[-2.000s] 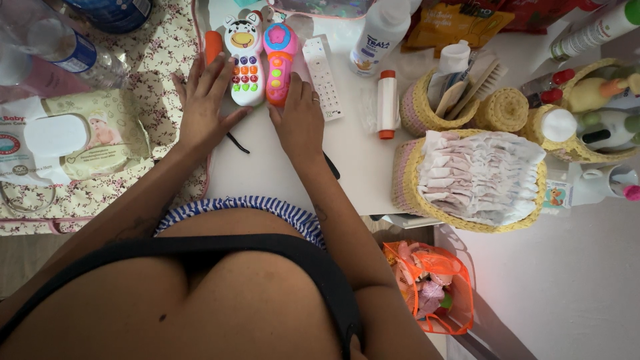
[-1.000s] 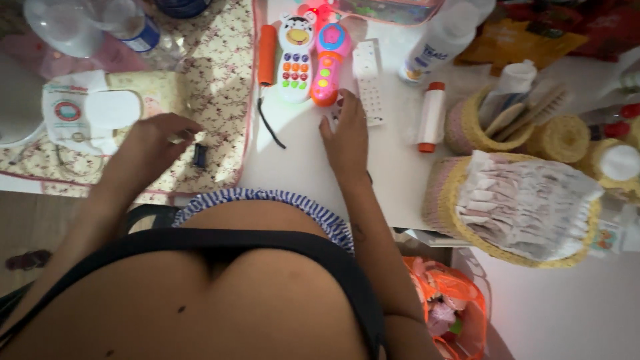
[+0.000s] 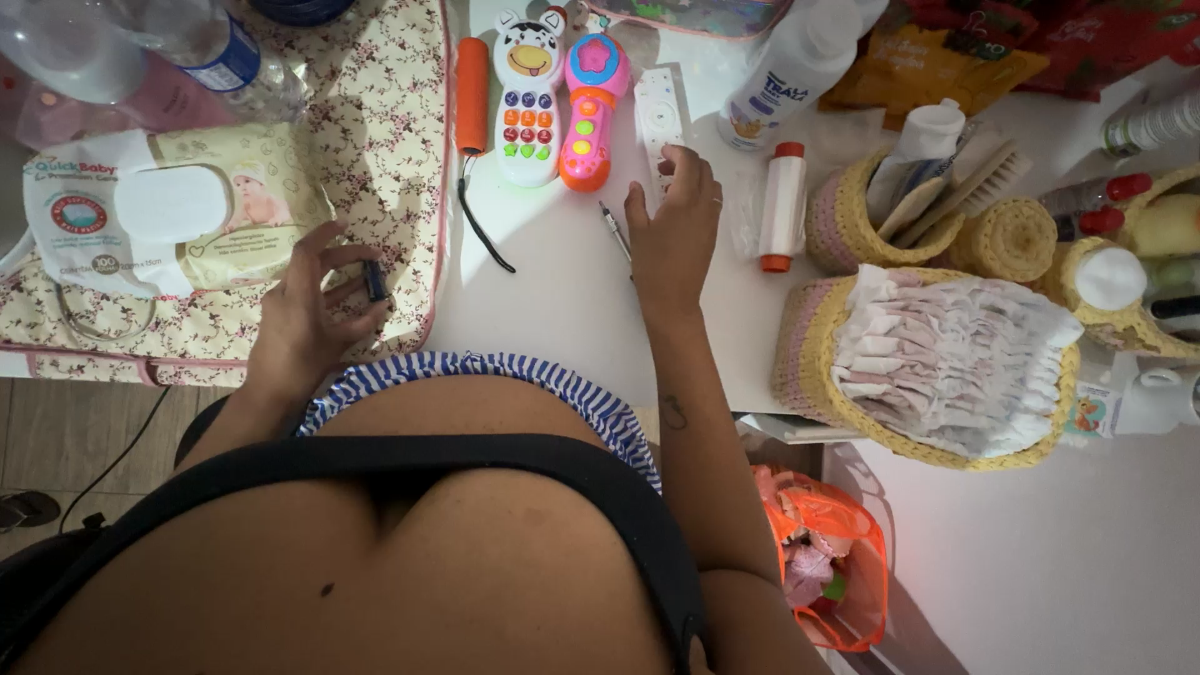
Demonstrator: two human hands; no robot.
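Observation:
My left hand (image 3: 319, 305) is at a small dark cylindrical object (image 3: 375, 280) on the floral mat, fingers curled around it; whether it grips it I cannot tell. My right hand (image 3: 677, 234) hovers or rests on the white table, fingers bent, near the lower end of a white remote control (image 3: 661, 122). Beside its thumb lies a thin metal-tipped tool (image 3: 615, 230), partly hidden by the hand. Above, side by side, are an orange cylinder (image 3: 472, 94) with a black wrist strap (image 3: 480, 225), a cow-faced toy phone (image 3: 528, 103) and a pink toy microphone (image 3: 591, 112).
A wipes pack (image 3: 178, 202) and plastic bottles (image 3: 225, 56) stand on the floral mat (image 3: 394, 122) at left. To the right are a white lotion bottle (image 3: 783, 80), a red-capped white tube (image 3: 783, 206), crochet baskets and a basket of diapers (image 3: 947, 366). An orange mesh bin (image 3: 844, 562) is below.
My left hand has moved left from the orange cylinder to the small dark object on the mat. My right hand has come off the pink toy. The orange cylinder is now uncovered.

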